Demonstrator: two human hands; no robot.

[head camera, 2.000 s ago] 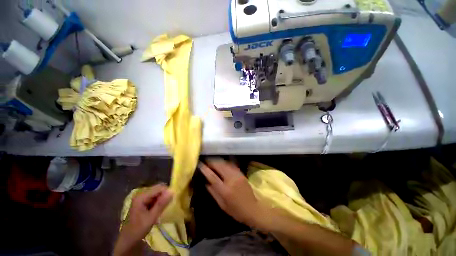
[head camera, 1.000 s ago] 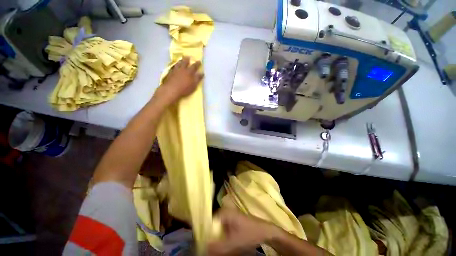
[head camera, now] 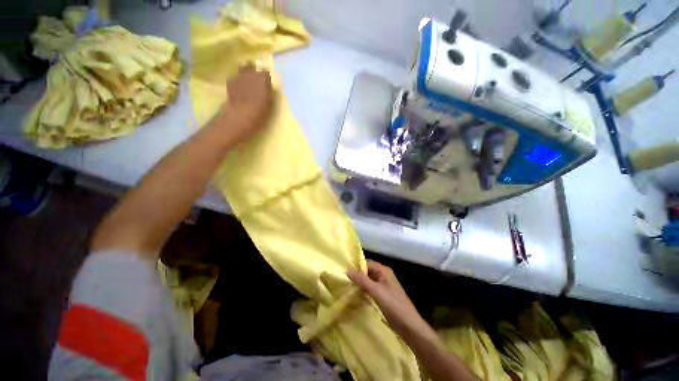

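Observation:
A long yellow fabric piece (head camera: 287,197) runs from the table's back, over the front edge, toward my lap. My left hand (head camera: 252,93) lies on its upper part on the table; its fingertips are hard to make out, so I cannot tell if it grips. My right hand (head camera: 370,281) pinches the fabric's right edge below the table edge, where the cloth is gathered. The overlock machine (head camera: 495,111) stands right of the fabric, with its bright metal cloth plate (head camera: 365,130) bare of cloth.
A ruffled yellow bundle (head camera: 104,85) lies at the table's left. Red and dark snips (head camera: 517,239) and a pale cord with a ring (head camera: 453,237) lie right of the machine. Yellow cones (head camera: 636,97) stand at the right. A yellow pile (head camera: 465,342) hangs below the edge.
The view has shifted. The fabric is spread wider and slants to the right. My left hand has moved onto its upper part since the oldest frame; my right hand now holds its lower edge.

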